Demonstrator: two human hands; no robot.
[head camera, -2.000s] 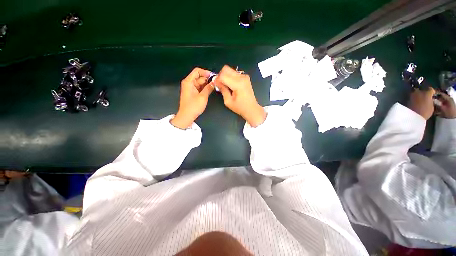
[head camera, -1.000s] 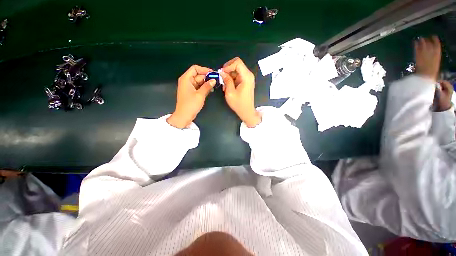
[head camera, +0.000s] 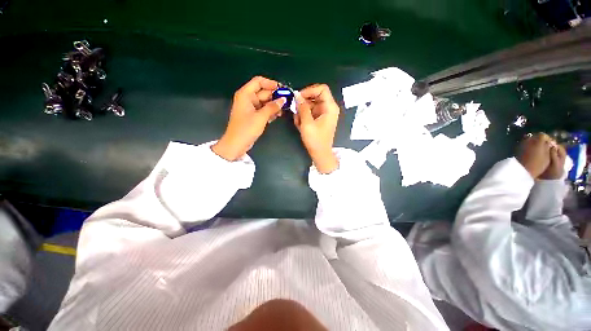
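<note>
A small round metal piece with a blue-flashing face is pinched in the fingertips of my left hand. My right hand pinches a small white wipe against the right side of the piece. Both hands are bare and close together over the near edge of the belt. A pile of shiny dark metal pieces lies to the left. White wipes are spread out to the right of my hands.
A small clear bottle stands among the wipes beside a slanting grey metal post. A single metal piece lies farther off on the green belt. Another person's hands and white sleeves are at the right.
The blue face of the piece has come into view between my fingertips. The view has tilted and shifted. The neighbour's hands have moved and are together. The single belt piece appears farther right.
</note>
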